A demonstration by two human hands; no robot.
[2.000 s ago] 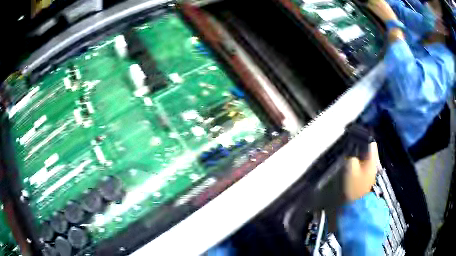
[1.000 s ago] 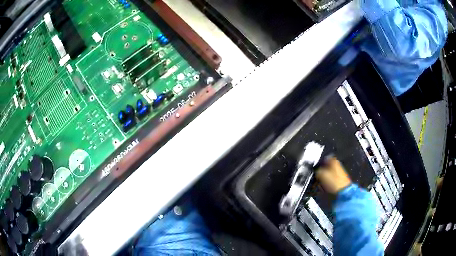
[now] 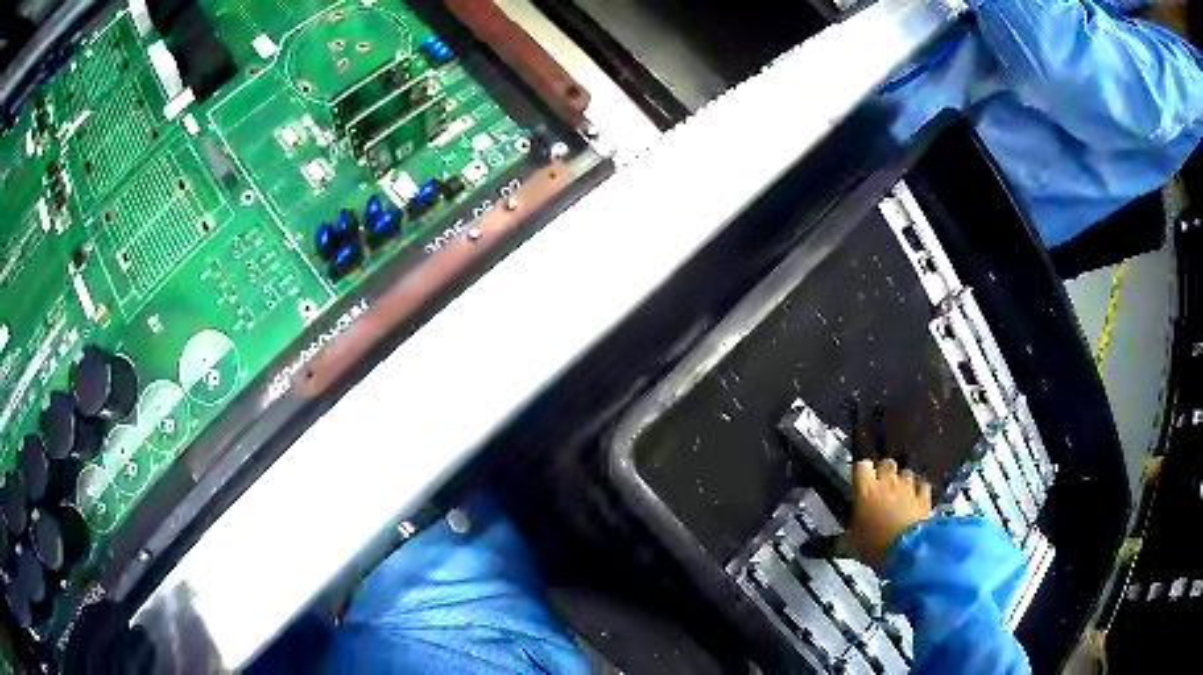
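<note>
My right hand [image 3: 887,512] reaches from the lower right into a large black tray [image 3: 719,389]. Its fingers are closed on the lower end of a silver-white heatsink bar [image 3: 818,438], which lies tilted above the rows of other bars. Dark coverings seem to show at the fingertips; their shape is unclear. More heatsink bars [image 3: 807,580] lie side by side below and left of the hand, and others [image 3: 934,251] along the tray's right side. My left hand is out of the picture.
A green circuit board [image 3: 198,284] with black capacitors [image 3: 60,429] sits in a dark carrier with a red-brown strip [image 3: 435,297] at upper left. A pale conveyor edge [image 3: 528,317] runs diagonally between board and tray. Another person's blue sleeve [image 3: 1055,106] is at upper right.
My right hand entered the tray and has moved slightly down. The single heatsink bar at the hand has turned, its upper end now leaning left. The view has swung toward the tray.
</note>
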